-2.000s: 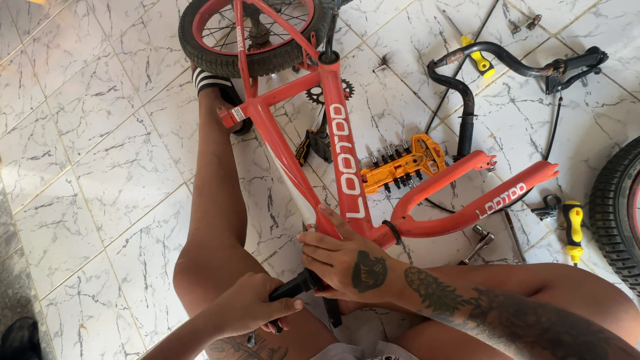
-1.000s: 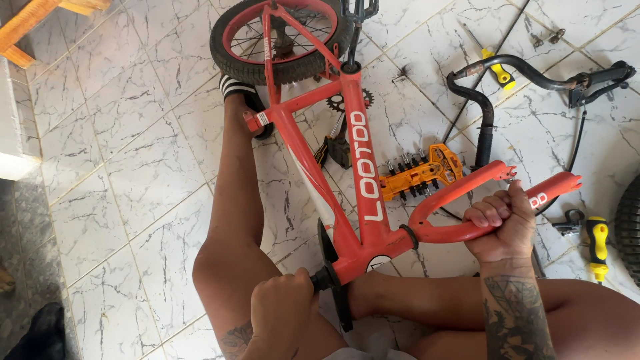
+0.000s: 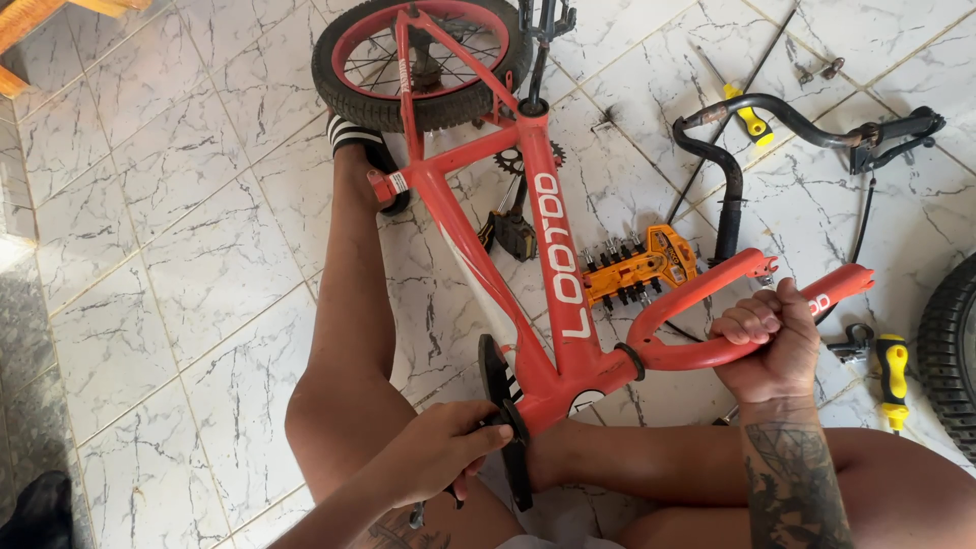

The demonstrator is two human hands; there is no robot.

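A red bicycle frame (image 3: 564,252) lies across my legs, its rear wheel (image 3: 423,65) at the top. My right hand (image 3: 770,343) is closed around one leg of the red bicycle fork (image 3: 686,354), whose crown meets the frame at a black ring (image 3: 630,361). My left hand (image 3: 454,442) is at the black stem part (image 3: 507,419) on the other end of the head tube, thumb and fingers around it. Below that hand a metal tool end (image 3: 417,515) shows; the rest of it is mostly hidden by the hand.
Beyond the fork lie an orange bit holder (image 3: 671,255), black handlebars (image 3: 736,152) with a cable, and a yellow-black screwdriver (image 3: 749,118). A second one (image 3: 892,374) lies near a tire (image 3: 949,358) at right. A pedal (image 3: 515,235) is beneath the frame. A dark shoe (image 3: 42,507) is lower left.
My right hand has moved from the frame near the head tube to the fork leg. The view has shifted. In the last second my left hand has changed its hold at the stem.
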